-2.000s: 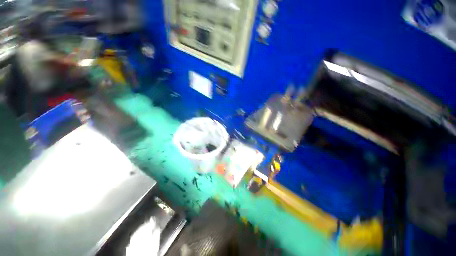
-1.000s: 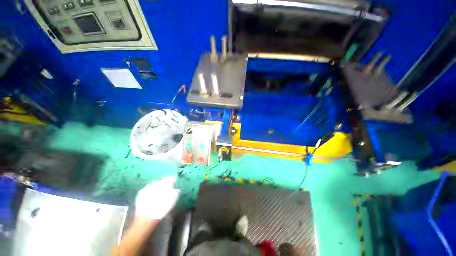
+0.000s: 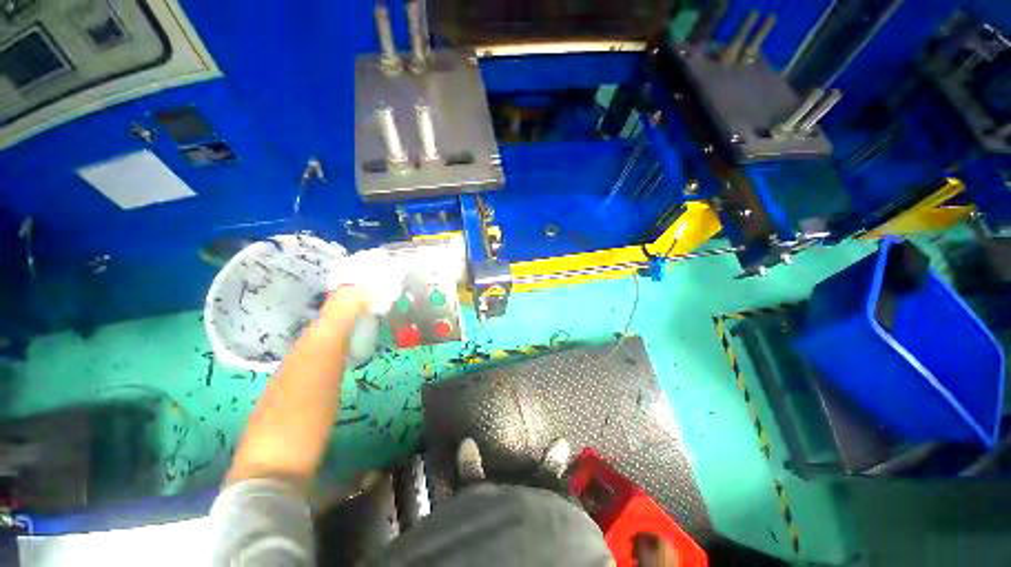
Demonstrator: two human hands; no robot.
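My left hand [image 3: 375, 281], in a white glove, is stretched forward over the upper left part of the press button box [image 3: 446, 301]. The box shows green buttons above red ones. The glove is blurred and blends with the pale box, so finger contact and finger shape cannot be told. My right hand is not clearly seen; a small brownish shape at the bottom edge over the red plastic stool [image 3: 621, 498] may be part of it.
A white scrap bucket [image 3: 238, 341] with black trimmings stands left of the box. The blue press [image 3: 577, 238] has steel side plates [image 3: 438, 116] with upright pins. A blue tote [image 3: 942, 343] is at right. My feet are on a chequered plate [image 3: 532, 388].
The view has swung right and down. My left hand has moved forward from beside the bench to the button box. The blue tote and more of the red stool have come into view.
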